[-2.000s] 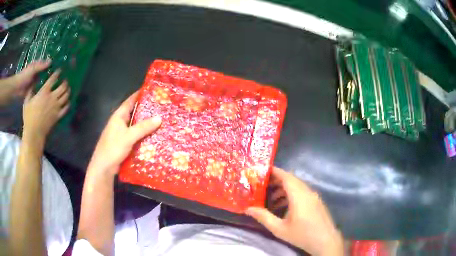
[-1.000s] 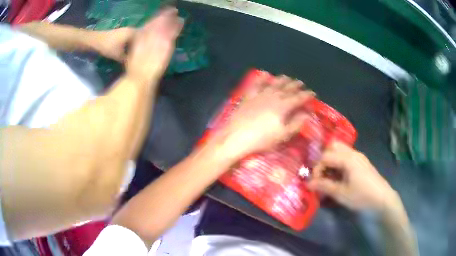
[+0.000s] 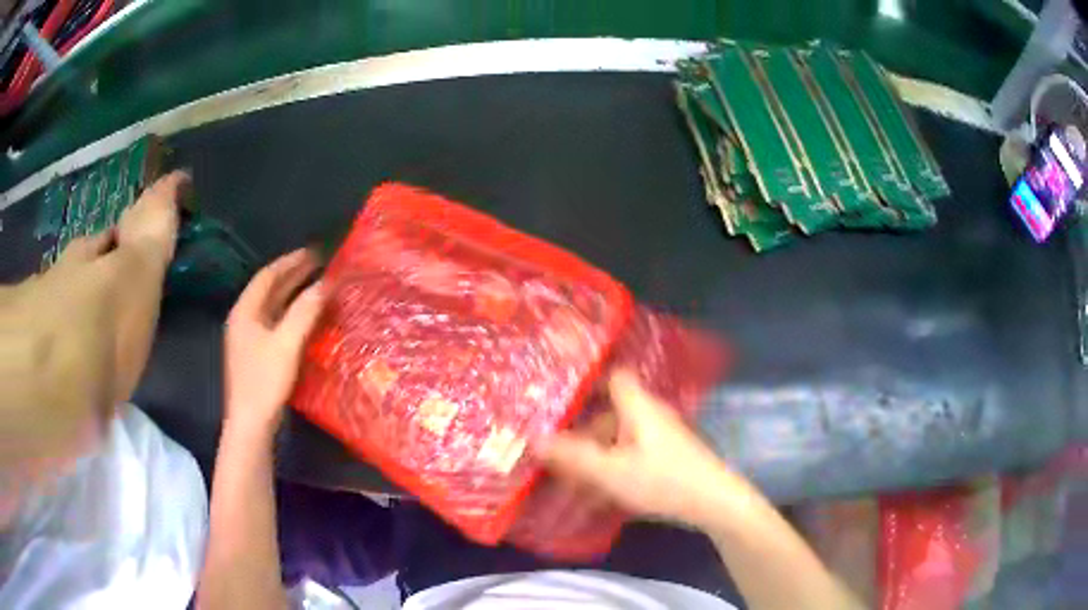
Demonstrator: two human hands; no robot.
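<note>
A thick red bubble-wrapped bundle lies tilted on the black surface in front of me, with pale squares showing through the wrap. A looser red flap of bubble wrap sticks out from under its right side, blurred. My left hand is at the bundle's left edge, fingers curled against it. My right hand is at its right edge, with thumb and fingers on the wrap where the flap comes out.
Overlapping green PCB panels lie at the back right. A smartphone is lit at far right. Another person's hands are by green panels at left. Red wrap shows below the surface at lower right. A pale strip runs behind.
The bundle has turned and a red flap now extends at its right. My left hand has moved from on top of the bundle to its left edge. The view has shifted.
</note>
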